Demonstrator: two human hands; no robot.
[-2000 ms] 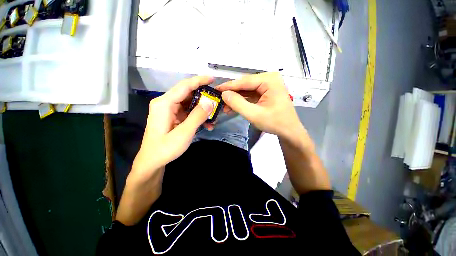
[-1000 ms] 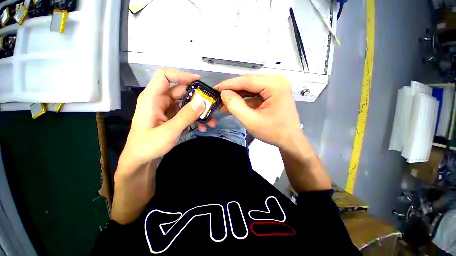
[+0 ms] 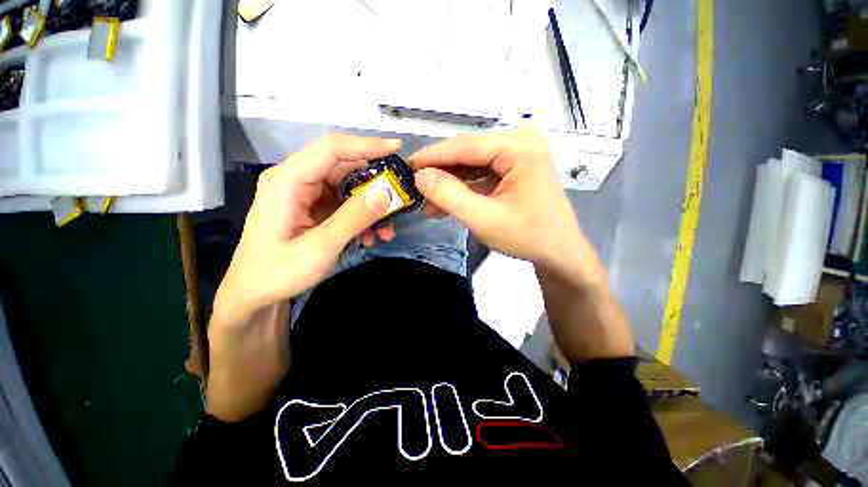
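Observation:
A black rounded-square watch housing (image 3: 404, 169) is held above my lap, in front of the white bench. My left hand (image 3: 309, 209) grips it from the left, with the thumb on the silver-white battery (image 3: 395, 198), which has a yellow tape edge. The battery lies in the housing. My right hand (image 3: 500, 195) has its thumb and forefinger pinched at the housing's right edge. Whether a small part is between those fingertips is hidden.
The white tray (image 3: 202, 124) at left holds black units with yellow-edged batteries, over a green surface (image 3: 95, 314). On the white bench (image 3: 447, 57) lie black tweezers (image 3: 566, 68) and a thin pale stick (image 3: 619, 38). Boxes stand at lower right.
The housing has turned in my left hand and shifted slightly left since the first frame. My right hand stays at its edge. The bench and tray have shifted left and up in view.

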